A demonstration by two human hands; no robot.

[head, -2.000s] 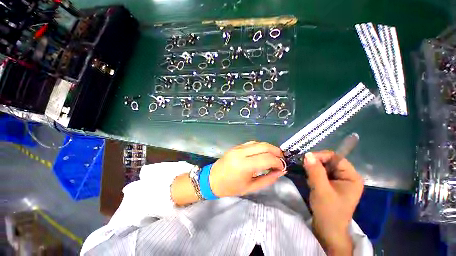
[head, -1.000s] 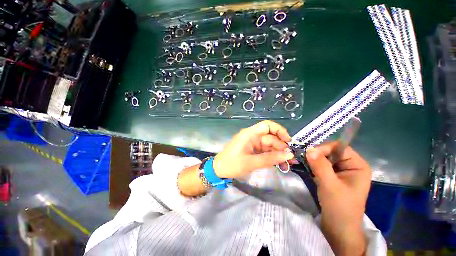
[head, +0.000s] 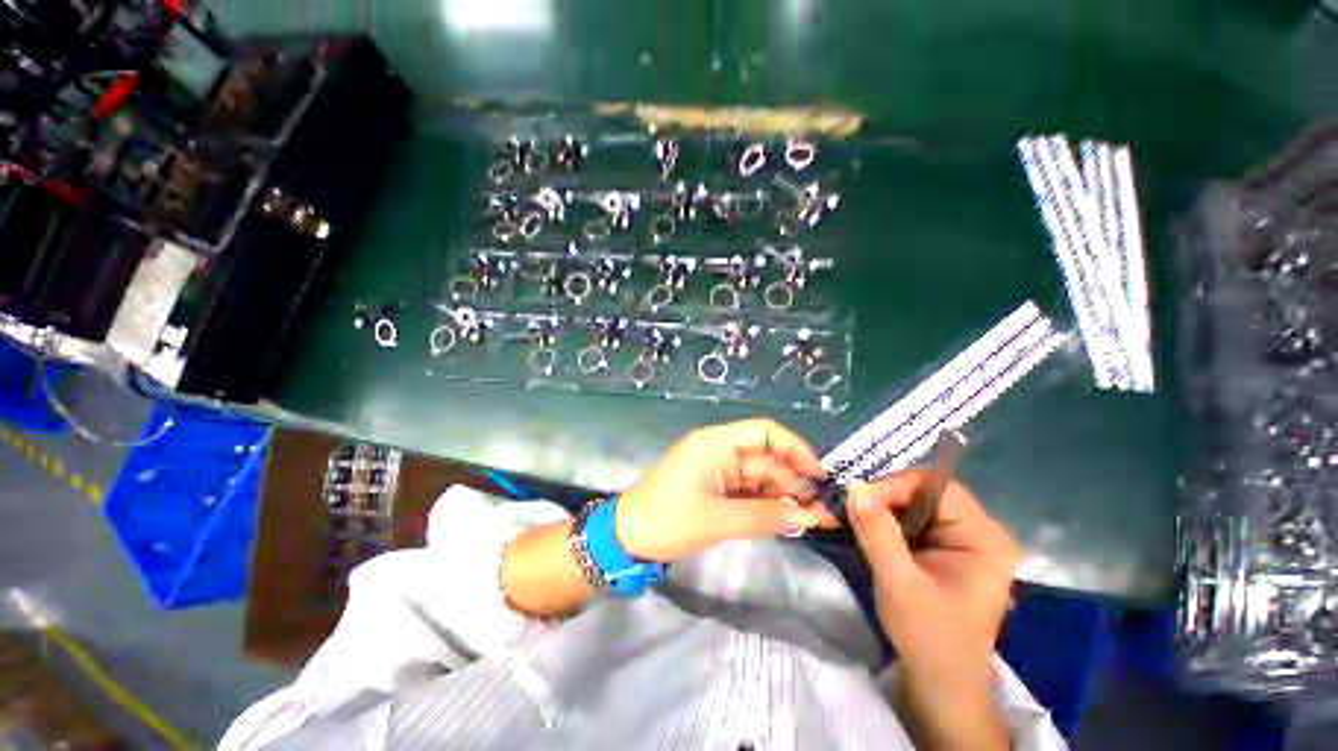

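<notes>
My left hand [head: 722, 492], with a blue wrist strap [head: 613, 549], pinches a small dark ring-ended part [head: 825, 499] at the bench's front edge. My right hand [head: 939, 550] holds tweezers [head: 936, 484] like a pen, their flat end showing above the hand. The tweezer tips are at the part, mostly hidden by the fingers. A white liner strip [head: 954, 385] with dotted dark rows lies slanted just behind the hands, its near end beside the fingertips. A clear blister tray [head: 638, 396] with rows of ring-ended parts lies on the green bench.
More white strips [head: 1093, 264] lie at the right. A pile of clear trays [head: 1262, 440] stands at the right edge. A black equipment case [head: 279, 220] stands at the left. One loose ring-ended part [head: 385, 329] lies between case and tray. Blue bins [head: 184, 499] are below the bench.
The whole view has shifted, so the bench things sit lower and slightly left. Both hands stay together at the part; the ring hanging below the left fingertips now shows less.
</notes>
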